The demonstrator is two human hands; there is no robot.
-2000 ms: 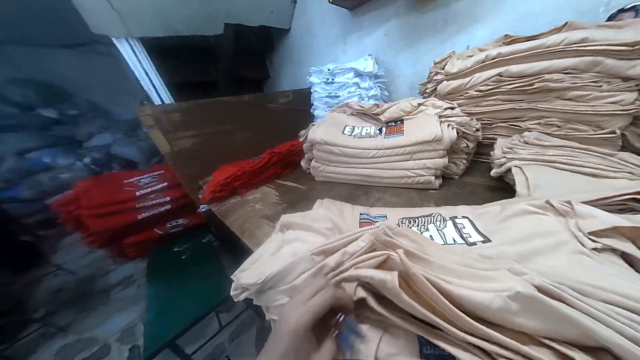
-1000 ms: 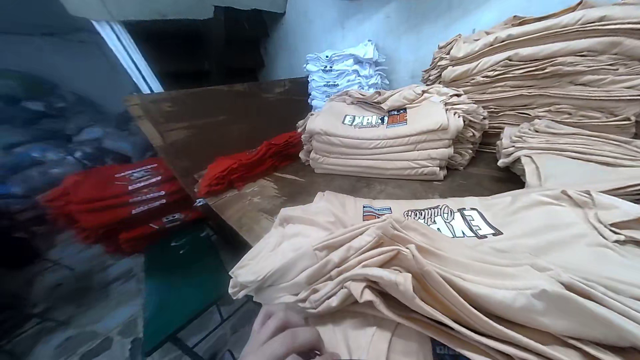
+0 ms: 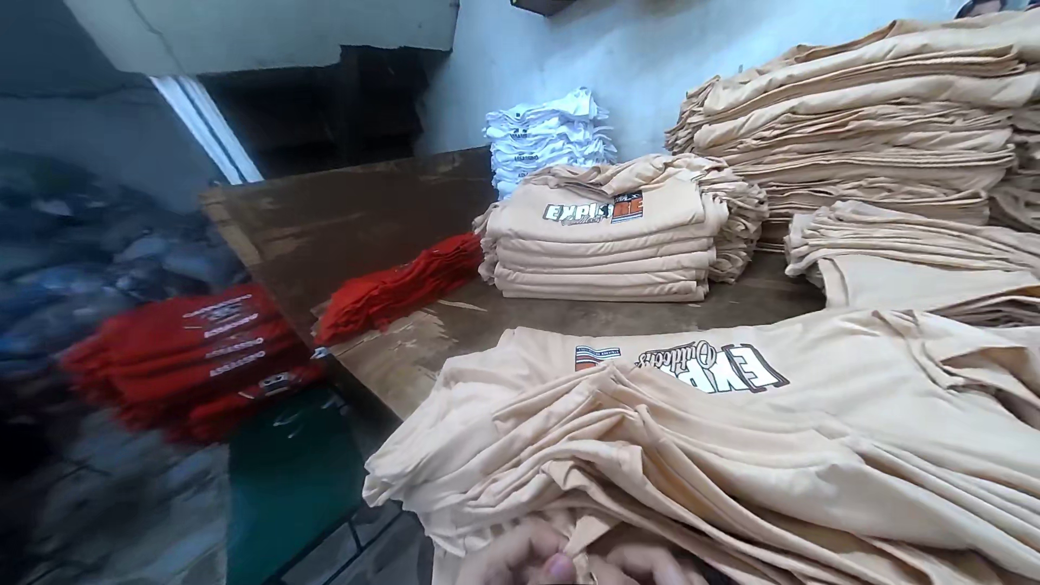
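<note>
At the bottom edge, my left hand [image 3: 520, 554] pinches a small fold of beige T-shirt fabric between thumb and finger. Close beside it, my right hand [image 3: 642, 562] curls its fingers at the same bit of cloth; its lower part is cut off by the frame. Above both hands lies a loose heap of beige T-shirts [image 3: 731, 455], layered and rumpled, with hems bunched towards me. The uppermost shirt bears a printed graphic [image 3: 715, 367], which appears upside down, and a small striped print [image 3: 597, 357] beside it.
Folded beige shirts [image 3: 601, 272] stand behind on the wooden table [image 3: 398, 357], with white shirts [image 3: 548, 146] beyond. Taller beige stacks [image 3: 853, 138] rise at right. Red garments [image 3: 398, 284] lie along the table's left side; more red shirts [image 3: 219, 349] sit lower, above a green surface [image 3: 292, 471].
One hand at the heap's lower left has moved right along the bottom edge, and a second hand now shows beside it. A fold of fabric is now pinched there.
</note>
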